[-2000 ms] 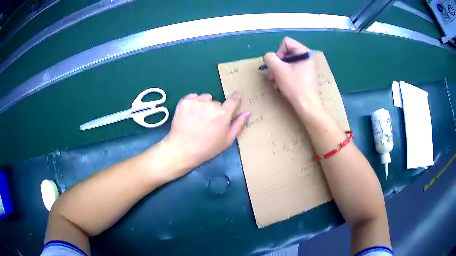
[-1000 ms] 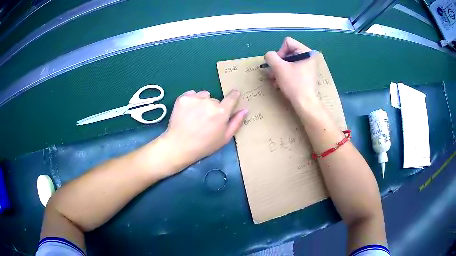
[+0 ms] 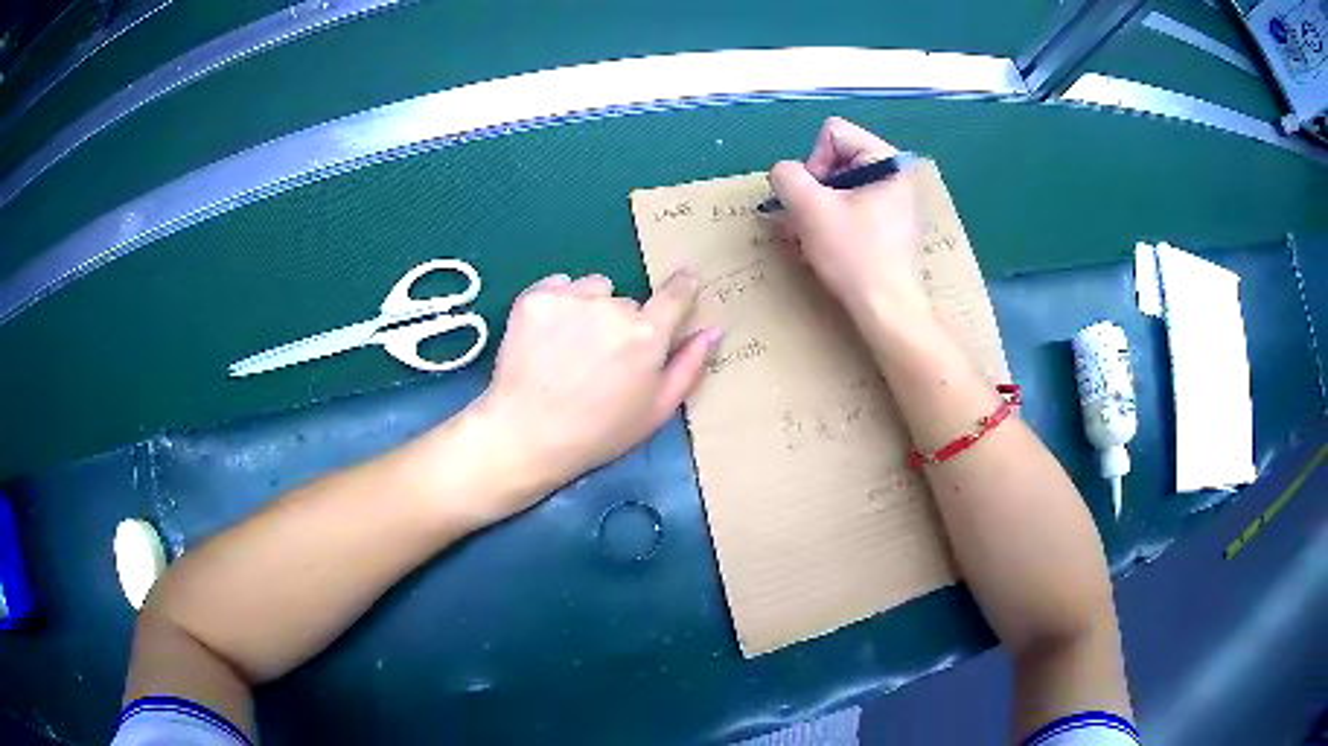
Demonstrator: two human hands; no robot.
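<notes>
A tan cardboard sheet point(image 3: 816, 496) with handwritten lines lies on the green surface and its glossy dark-green edge mat. My right hand point(image 3: 859, 226) holds a dark pen point(image 3: 870, 172), its tip at the sheet's upper part beside some writing. A red bracelet is on my right wrist. My left hand point(image 3: 590, 364) rests at the sheet's left edge, with index finger and thumb on the cardboard and the other fingers curled. I see nothing held in it.
White-handled scissors point(image 3: 430, 315) lie left of the sheet. A dark ring point(image 3: 631, 532) and a pale oval object point(image 3: 140, 563) lie on the mat. A white squeeze bottle point(image 3: 1107, 386) and white card point(image 3: 1207, 372) are at right. A metal rail point(image 3: 655, 80) runs behind; a blue object point(image 3: 12, 561) is far left.
More writing shows at the sheet's top beside the pen tip than two seconds ago. My right hand has barely shifted. My left hand stays in place.
</notes>
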